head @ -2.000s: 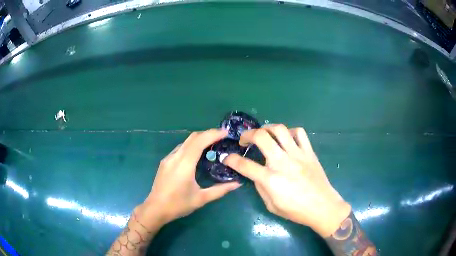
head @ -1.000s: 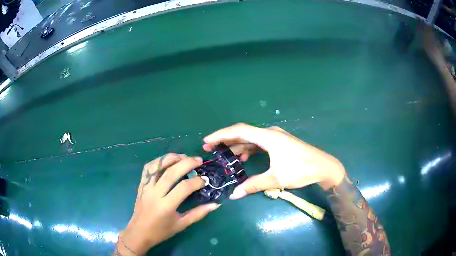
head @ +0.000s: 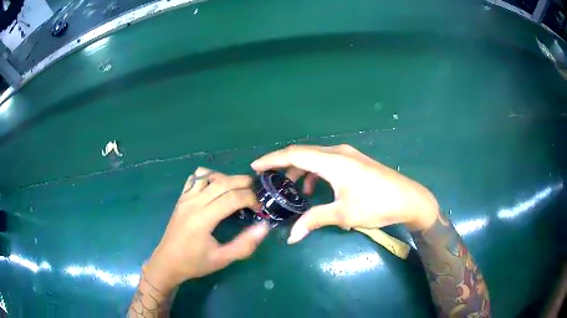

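Observation:
A round black wired end module [head: 281, 194] with a shiny ringed face is between my hands at the centre, its face turned up and tilted. My right hand [head: 348, 189] holds it, fingers behind its far edge and thumb at its near right edge. My left hand [head: 214, 223] grips the dark part at its left, the fingertips close to red lead wires [head: 263, 215]. The black housing [head: 247, 215] under and left of the module is mostly hidden by my left fingers. A pale yellow mallet handle [head: 388, 243] lies partly under my right hand.
The work lies on a glossy green surface [head: 261, 93]. A small whitish bent scrap [head: 112, 149] lies at left. A pale metal rail [head: 118, 22] runs along the far edge. A small dark part [head: 59, 28] lies beyond it at upper left.
The module has turned from edge-on to face-up and leans over the housing. My left fingers have moved beside it. The mallet handle, hidden in the oldest frame, shows. The person's arm at right is gone.

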